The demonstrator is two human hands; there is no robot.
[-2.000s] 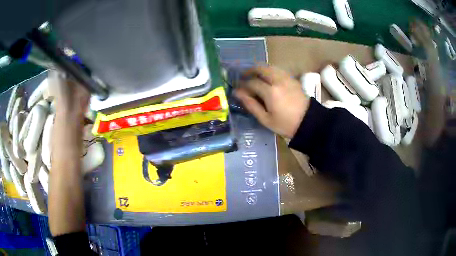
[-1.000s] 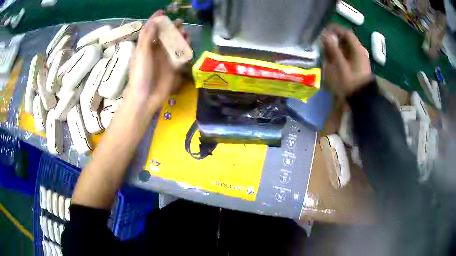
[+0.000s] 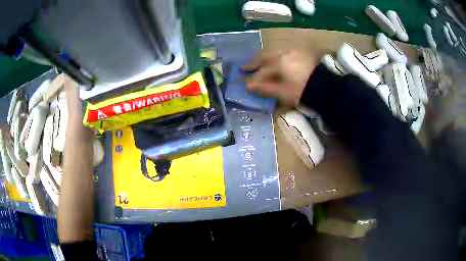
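Observation:
The grey bench machine (image 3: pixel 107 46) fills the upper left, with a warning label (image 3: pixel 148 104) across its front. The dark fixture (image 3: pixel 184 135) sits below it. My right hand (image 3: pixel 283 76) is blurred, with its fingers at the blue pad (image 3: pixel 248 94) right of the fixture; whether they grip it is unclear. My left hand (image 3: pixel 72 89) is mostly hidden behind the machine's left side; only the wrist and forearm show clearly. I cannot see whether it holds anything. One white plastic housing (image 3: pixel 301 137) lies alone on the cardboard near my right forearm.
Housing piles lie at the left (image 3: pixel 33 137) and on the cardboard (image 3: pixel 327 181) at right. More housings are on the green conveyor (image 3: pixel 322 25). A black strap (image 3: pixel 153 168) lies before the fixture. Blue crates (image 3: pixel 120 242) stand below the bench. A blurred person's arm is at far right.
The view has swung, shifting the machine left. A second ago my left hand held a housing left of the machine; now it is behind the machine's side. My right hand has moved to the blue pad.

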